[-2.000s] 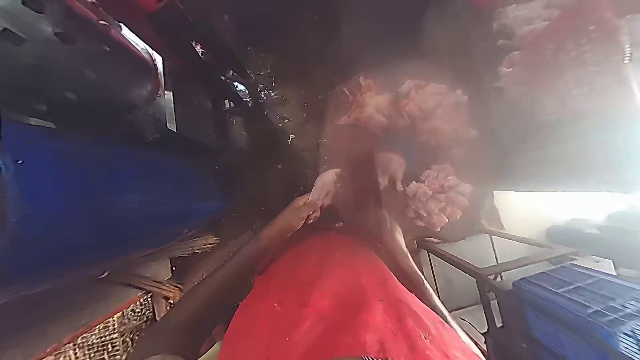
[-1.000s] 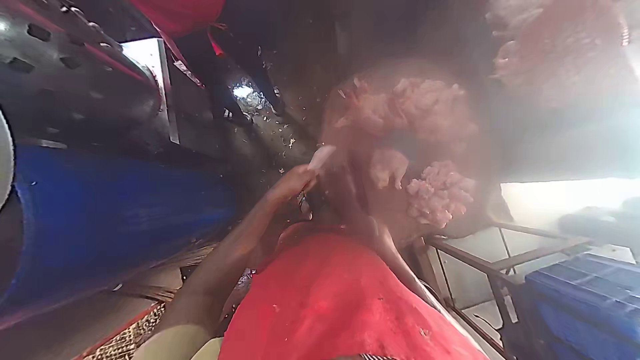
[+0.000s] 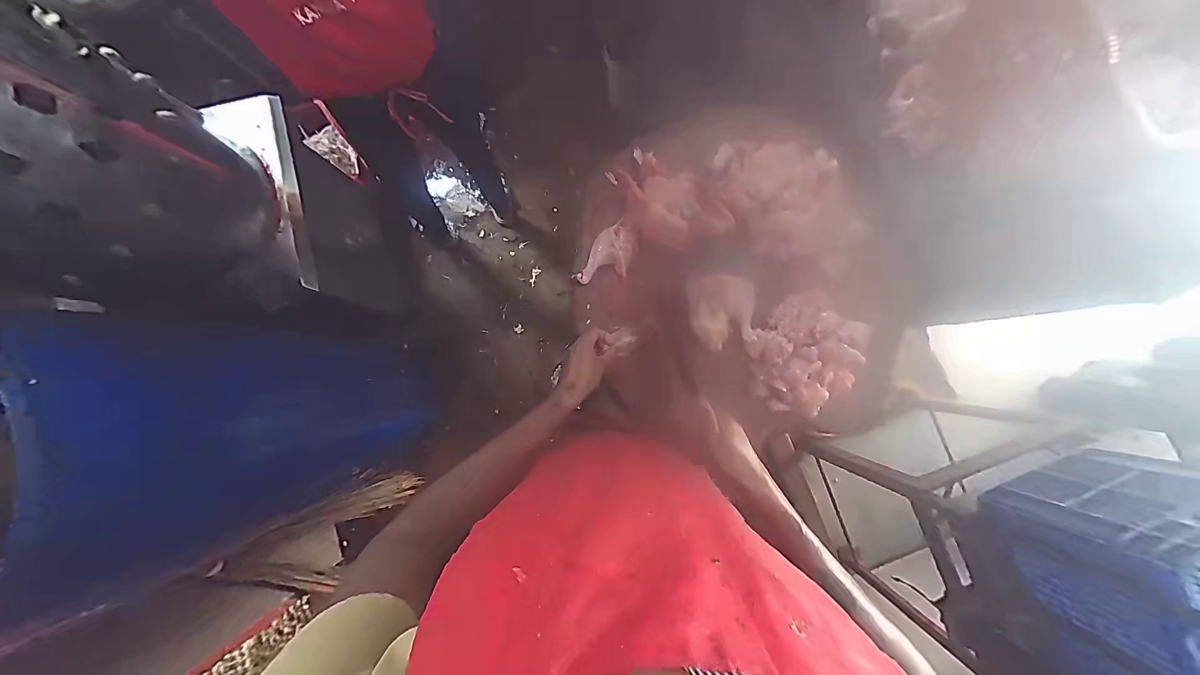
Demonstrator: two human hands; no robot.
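Observation:
My left hand (image 3: 592, 361) is at the near left edge of a round work surface, its fingers closed on a small pale piece of meat (image 3: 617, 339). My right hand (image 3: 703, 403) is blurred by haze near the front of the surface; its fingers cannot be made out. Just beyond it lies a larger pale piece of raw meat (image 3: 722, 309), perhaps poultry. A heap of pink meat pieces (image 3: 811, 356) sits to its right, and a larger heap (image 3: 778, 197) lies along the far side. One pale piece (image 3: 607, 251) rests at the left rim.
A blue plastic barrel (image 3: 187, 450) lies at the left, below a dark perforated metal drum (image 3: 122, 187). At the right stand a metal frame (image 3: 881, 469) and a blue plastic crate (image 3: 1097, 534). A person in a red apron (image 3: 337, 37) is at the top left. Haze covers the right side.
A pale piece now lies at the surface's left rim, where none showed clearly before. The red apron at the top left has come further into view.

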